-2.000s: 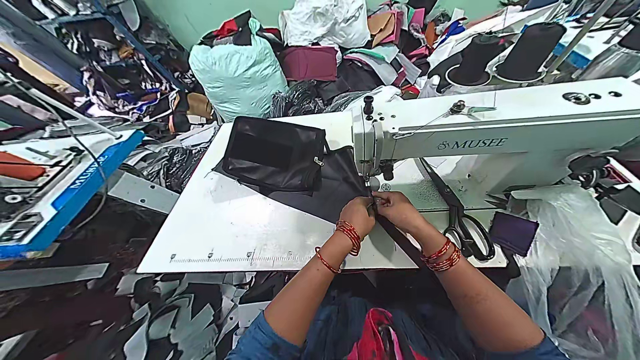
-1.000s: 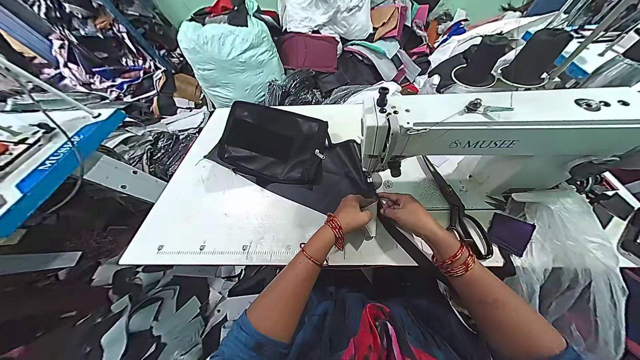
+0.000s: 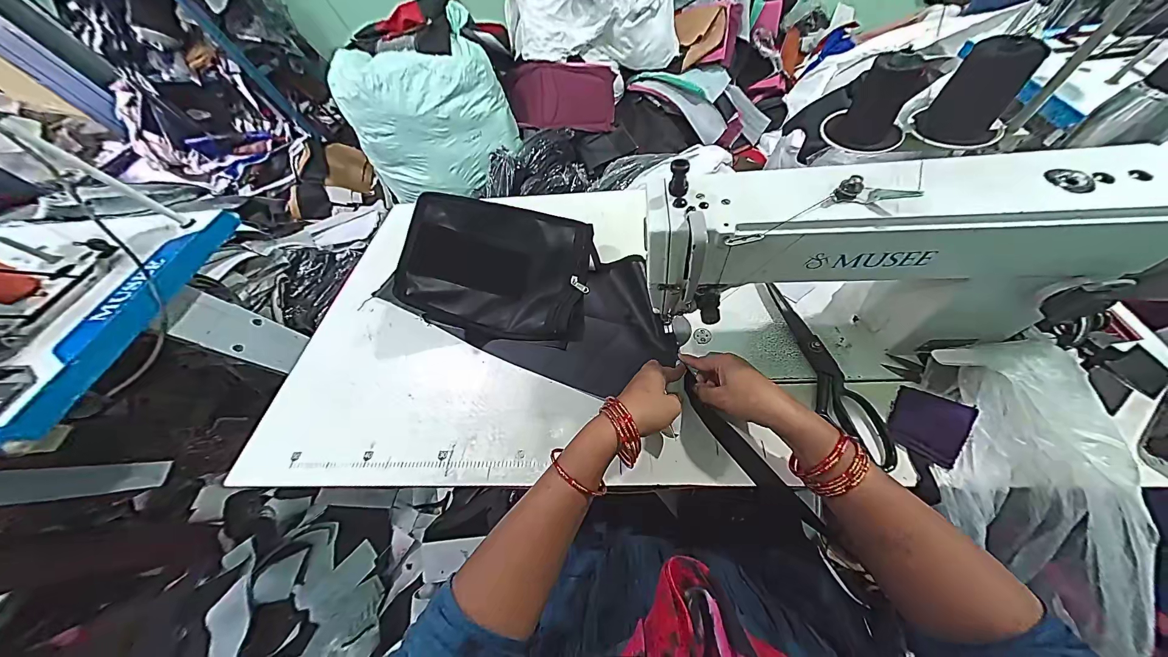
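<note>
A black fabric piece (image 3: 584,351) with a zippered black pouch panel (image 3: 493,265) on it lies on the white sewing table, its right corner at the needle area of the sewing machine (image 3: 876,228). My left hand (image 3: 652,400) pinches the edge of this corner just in front of the presser foot. Close beside it, my right hand (image 3: 730,385) grips a narrow black strip (image 3: 730,443) that runs down over the table's front edge. The fingertips of both hands nearly meet, and what lies between them is partly hidden.
Large black-handled scissors (image 3: 826,374) lie right of my right hand, under the machine arm. Beside them are a small dark purple piece (image 3: 933,426) and a clear plastic sheet (image 3: 1049,438). Thread cones (image 3: 981,91) stand behind the machine. Another machine's blue-edged table (image 3: 119,319) is at left.
The black fabric and pouch panel have shifted slightly toward the machine. Both hands stay close together in front of the needle area.
</note>
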